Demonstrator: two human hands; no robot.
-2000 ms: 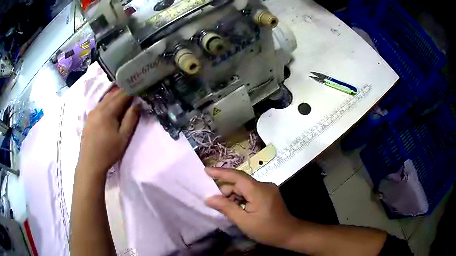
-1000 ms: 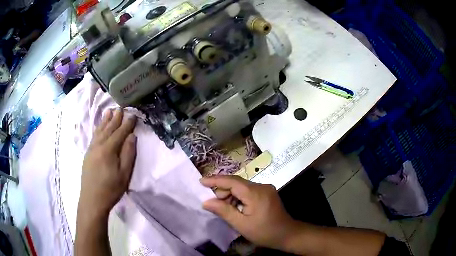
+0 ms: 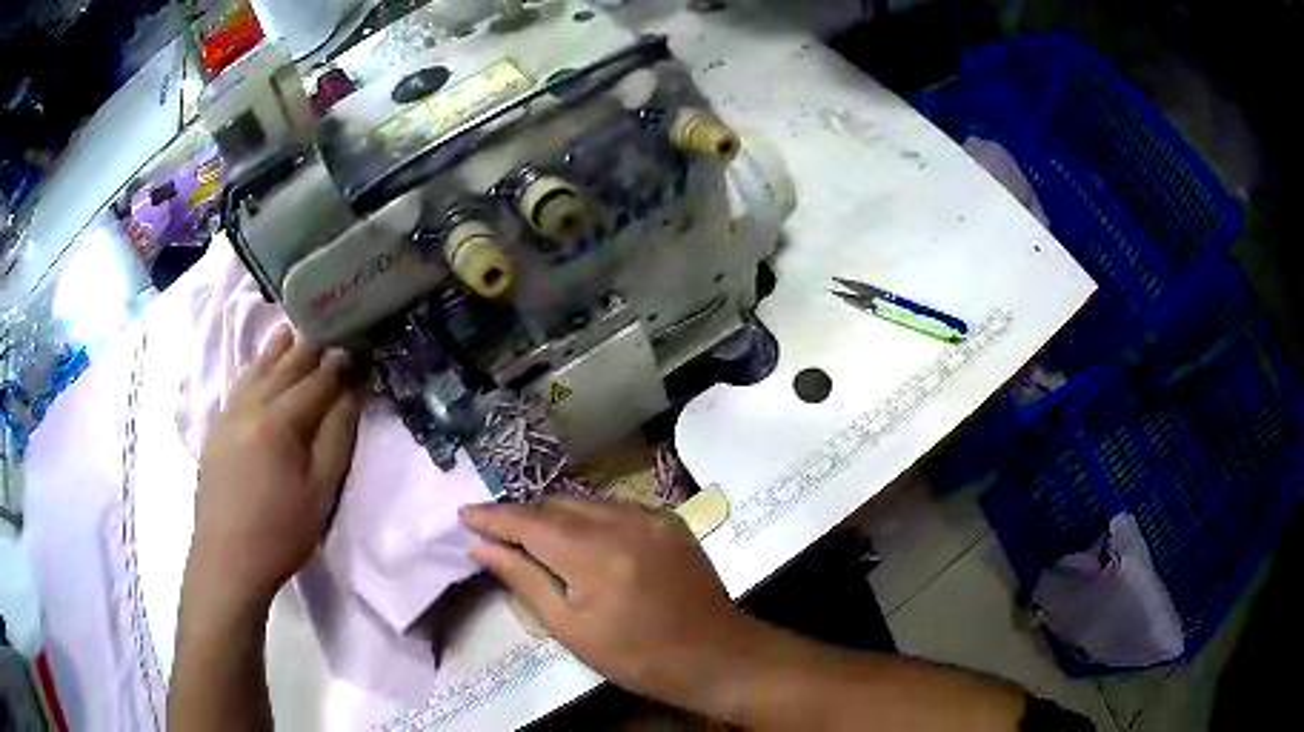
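The pale pink fabric (image 3: pixel 386 486) lies at the overlock machine (image 3: pixel 486 215), its upper edge by the metal presser foot area. My left hand (image 3: pixel 279 458) lies flat on the cloth, fingertips close to the machine head. My right hand (image 3: pixel 608 579) holds the cloth's right edge between thumb and fingers, just below the tangled trimmings (image 3: pixel 526 446). The thread snips (image 3: pixel 901 309) with blue and green handles lie on the table to the right. The spot where the cloth meets the needle is partly hidden.
A printed ruler (image 3: pixel 872 429) runs along the table's front edge. Blue baskets (image 3: pixel 1144 458) stand on the floor at right, one with a pink piece (image 3: pixel 1113 598). Another pale pink panel (image 3: pixel 86 501) with a stitched-looking dark line lies at left. A purple item (image 3: pixel 175 208) lies behind.
My right hand has moved left and nearer the machine with the cloth edge. The fabric below has drawn up, uncovering the table's front edge. The whole view has shifted slightly.
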